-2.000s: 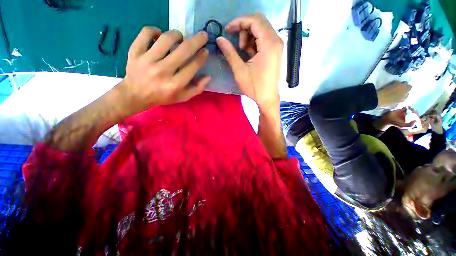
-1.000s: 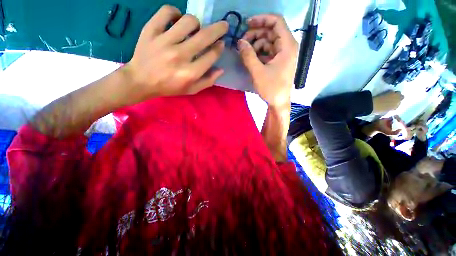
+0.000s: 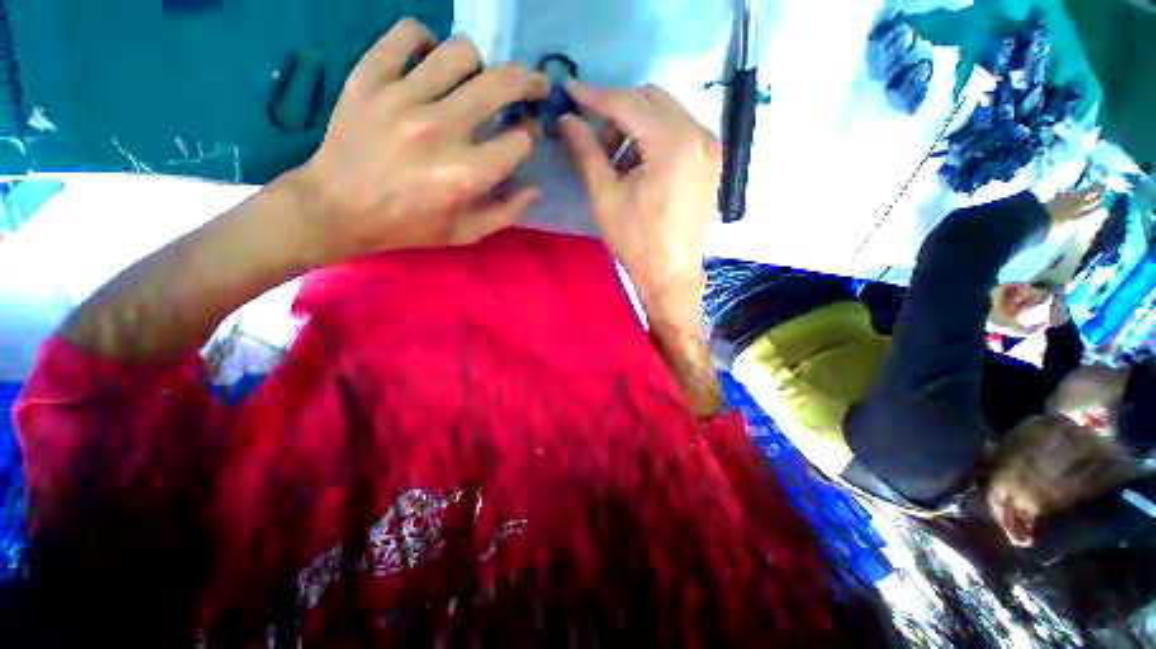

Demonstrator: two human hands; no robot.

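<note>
A small dark padlock body (image 3: 554, 104) with a thin black shackle loop (image 3: 555, 61) above it is pinched between my two hands. My left hand (image 3: 425, 146) holds it from the left with its fingertips; the other fingers are curled. My right hand (image 3: 653, 165) pinches it from the right with thumb and index finger. The fingertips hide most of the body. Both are over a pale grey work pad (image 3: 558, 188) at the top middle.
A loose U-shaped shackle (image 3: 298, 102) lies on the green surface (image 3: 127, 89) at left. A hammer (image 3: 738, 133) lies right of my hands on the white sheet (image 3: 811, 165). Dark pieces (image 3: 903, 64) and a heap (image 3: 1014, 114) lie further right, beside a neighbouring worker (image 3: 925, 368).
My hands and the held piece shift left and slightly down in the picture since one second ago; the loop shows smaller. The neighbouring worker's arm reaches further out.
</note>
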